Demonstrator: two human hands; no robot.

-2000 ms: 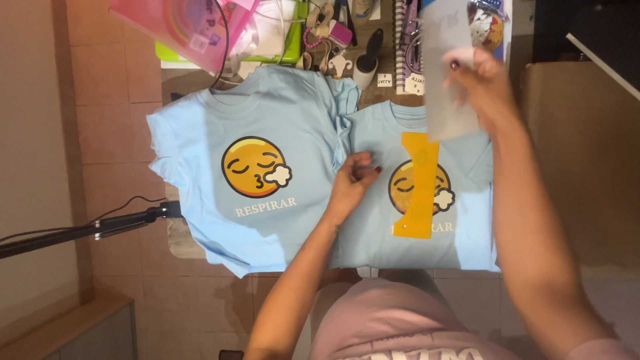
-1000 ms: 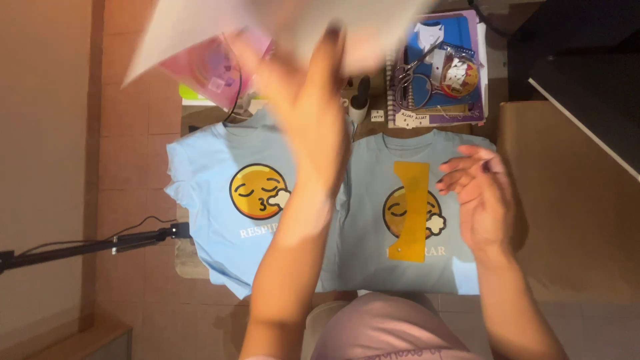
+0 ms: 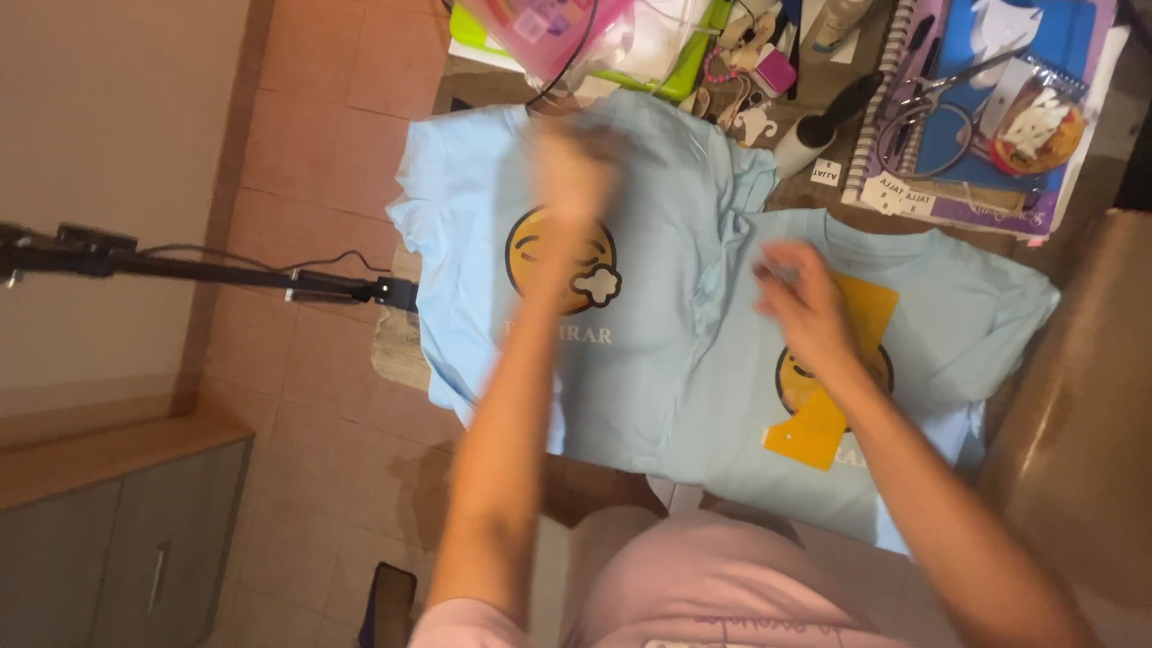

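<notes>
Two light blue T-shirts lie side by side on the table, each with a printed yellow emoji face and a word under it. My left hand, strongly blurred, is over the upper part of the left T-shirt; whether it holds anything does not show. Over the right T-shirt is my right hand, fingers spread and holding nothing. It is just left of the yellow translucent strip with flared ends, which lies tilted across the right shirt's print.
Behind the shirts are a pink plastic bag, a green tray, a lint roller and small tags. Spiral notebooks carry scissors and a round container. A black stand arm reaches in from the left.
The whitish translucent sheet, in my right hand two seconds ago and up near my left hand one second ago, is out of view. My right hand has moved left, across the yellow strip.
</notes>
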